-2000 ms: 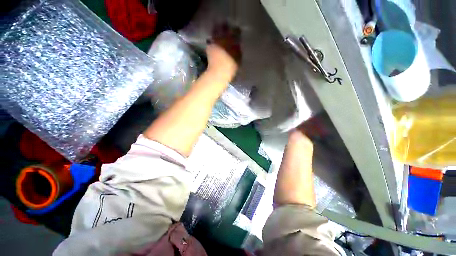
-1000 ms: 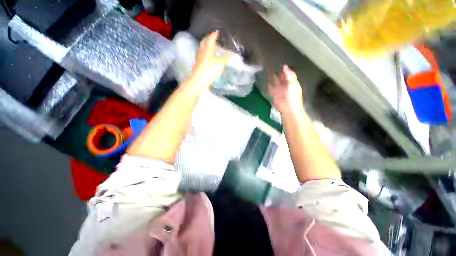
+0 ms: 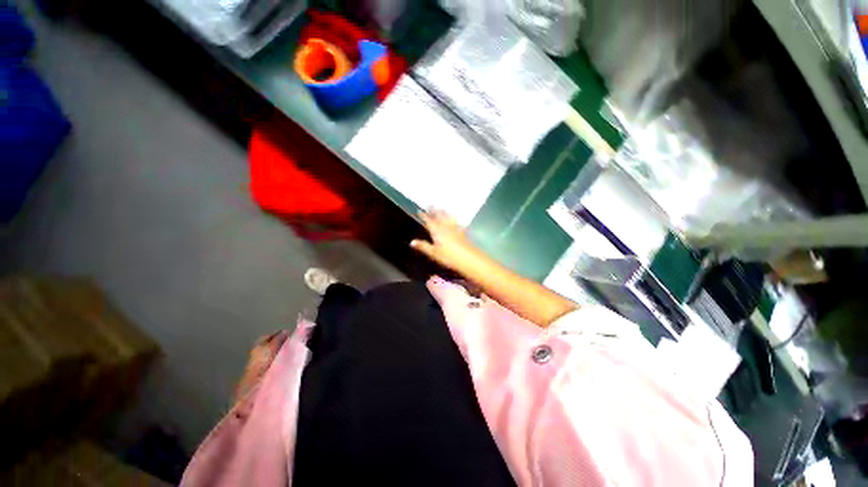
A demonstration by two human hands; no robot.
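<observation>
My right hand (image 3: 445,242) is at the front edge of the green bench (image 3: 528,221), its fingers apart and holding nothing. It is beside the near corner of a flat white sheet (image 3: 424,152), perhaps foam. A shiny bubble wrap sheet (image 3: 519,86) lies against that sheet, farther back. My left hand (image 3: 259,365) is low at my left side, small, blurred and partly covered by the sleeve; its fingers cannot be made out. Silver units with dark openings (image 3: 623,285) sit on the bench to the right.
A blue tape dispenser (image 3: 345,87) with an orange roll stands at bench left. A red stool (image 3: 290,181) is beside the bench, partly under its edge. Brown cartons (image 3: 71,347) are on the floor at lower left. A grey shelf edge (image 3: 818,86) runs along the upper right.
The view has turned towards the floor and bench front. Both hands have come back from under the shelf, the right to the bench edge, the left down to my side.
</observation>
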